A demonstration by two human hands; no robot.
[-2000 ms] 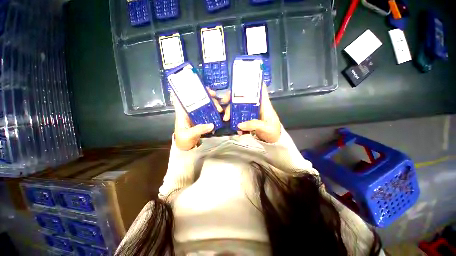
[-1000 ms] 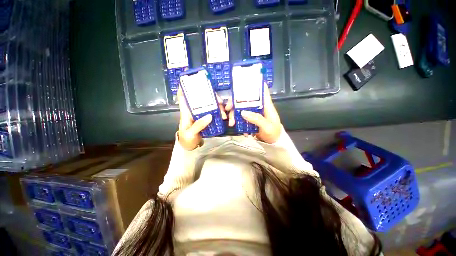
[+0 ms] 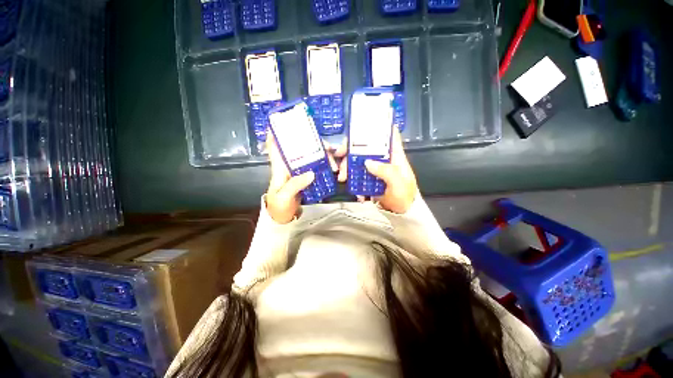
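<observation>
My left hand [image 3: 284,193] holds a blue keypad phone [image 3: 297,139], tilted to the left, with its white screen lit and my thumb on its upper keys. My right hand [image 3: 396,181] holds a second blue keypad phone [image 3: 370,129], nearly upright in view, screen lit white, thumb at its upper keys. Both phones are above the front edge of a clear blister tray [image 3: 461,140]. Three phones with white screens lie in the tray's near row, one of them [image 3: 324,74] in the middle pocket. Several more lie in the far row, cut off by the picture's top.
Stacked clear trays [image 3: 59,133] stand at left, above a carton [image 3: 210,258]. Right of the tray lie a red pen [image 3: 517,38], a white card [image 3: 538,80], a black block [image 3: 532,117], a white block [image 3: 590,81] and spare blue parts [image 3: 646,68]. A blue stool [image 3: 568,280] stands lower right.
The left phone has moved right and slightly down, closer to the right one. Both thumbs have moved up from the lower keys. The tray appears shifted slightly right in view.
</observation>
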